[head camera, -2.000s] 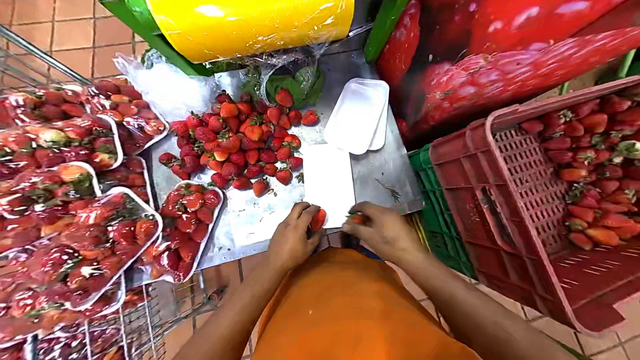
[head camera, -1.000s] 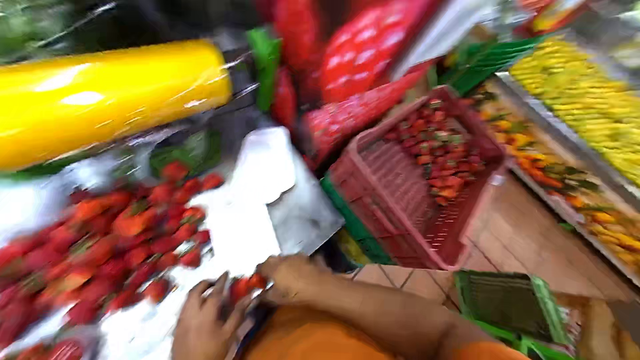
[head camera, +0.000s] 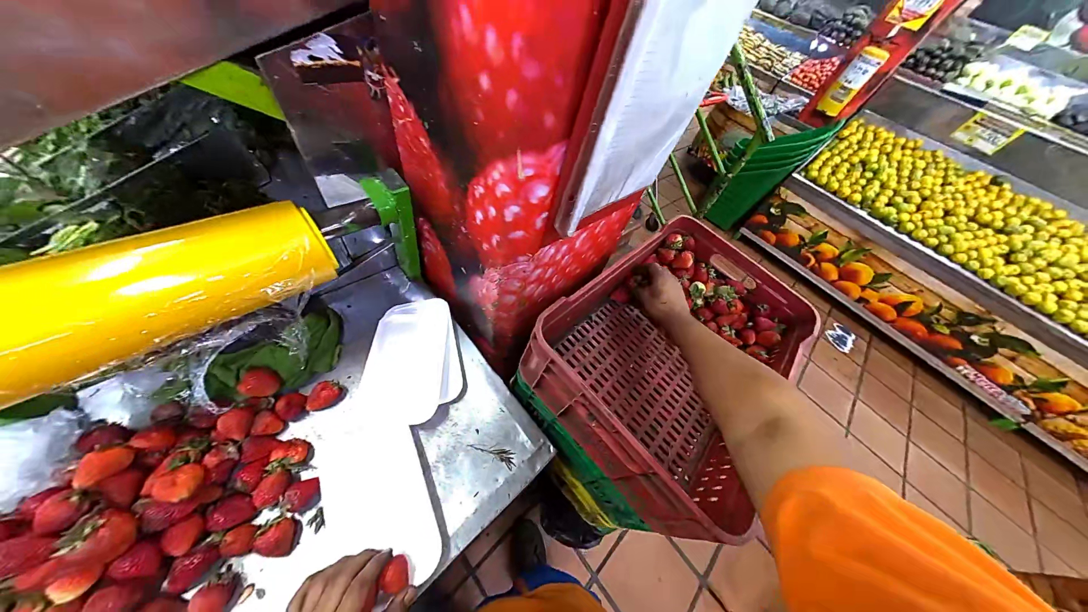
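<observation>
My left hand (head camera: 344, 582), at the bottom of the view, holds a strawberry (head camera: 394, 575) over the near end of a white tray (head camera: 387, 501) on the metal table. My right hand (head camera: 660, 293) reaches into a red plastic crate (head camera: 544, 361) and touches the strawberries (head camera: 722, 297) at its far side; its fingertips are partly hidden, so whether it grips one cannot be told. A pile of loose strawberries (head camera: 183, 501) lies on the table left of the white tray. More white foam trays (head camera: 412, 357) lie stacked behind it.
A yellow roll of plastic film (head camera: 161, 289) lies across the table's back. The metal table's edge (head camera: 501, 459) runs beside the crate, which stands on a green crate (head camera: 586, 467). A panel with strawberry pictures (head camera: 518, 170) rises behind. Fruit displays (head camera: 943, 229) stand at the right.
My right hand has left the spot beside my left hand and is now in the red crate. The left hand remains at the table's near edge with a strawberry. The view has swung right.
</observation>
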